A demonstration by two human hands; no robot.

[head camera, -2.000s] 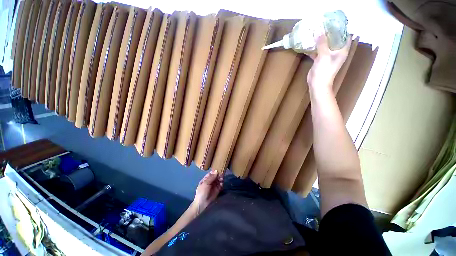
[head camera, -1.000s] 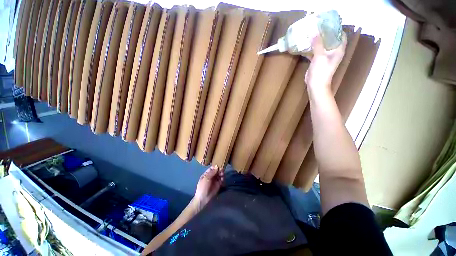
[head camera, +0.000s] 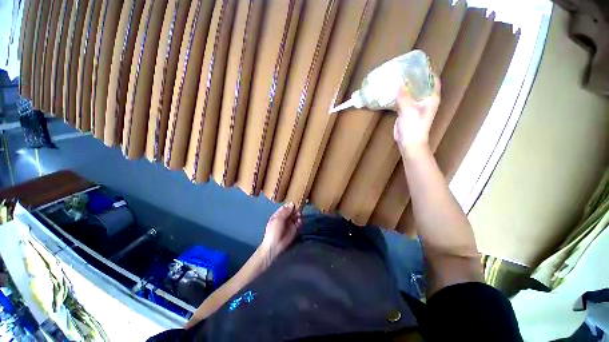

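Long brown panels (head camera: 257, 100) lie overlapping in a fanned row. Dark shiny glue lines (head camera: 232, 110) run along the edges of the panels on the left and middle; the panels at the right look matt. My right hand (head camera: 419, 110) is shut on a translucent whitish glue bottle (head camera: 394, 81), held tilted with its narrow nozzle pointing left and down at a panel edge right of the middle. My left hand (head camera: 284, 224) has its fingertips on the near end of a panel, close to my dark apron.
A white table covering (head camera: 491, 137) and a large tan sheet (head camera: 541, 147) lie right of the panels. Yellow-green strips (head camera: 574, 247) hang at the far right. Lower left are a blue crate (head camera: 204, 260) and another white-topped table.
The bottle in my right hand has moved down and slightly left along the panel edge, toward me. The view has shifted, so the panels sit higher. My left hand still holds the panel end.
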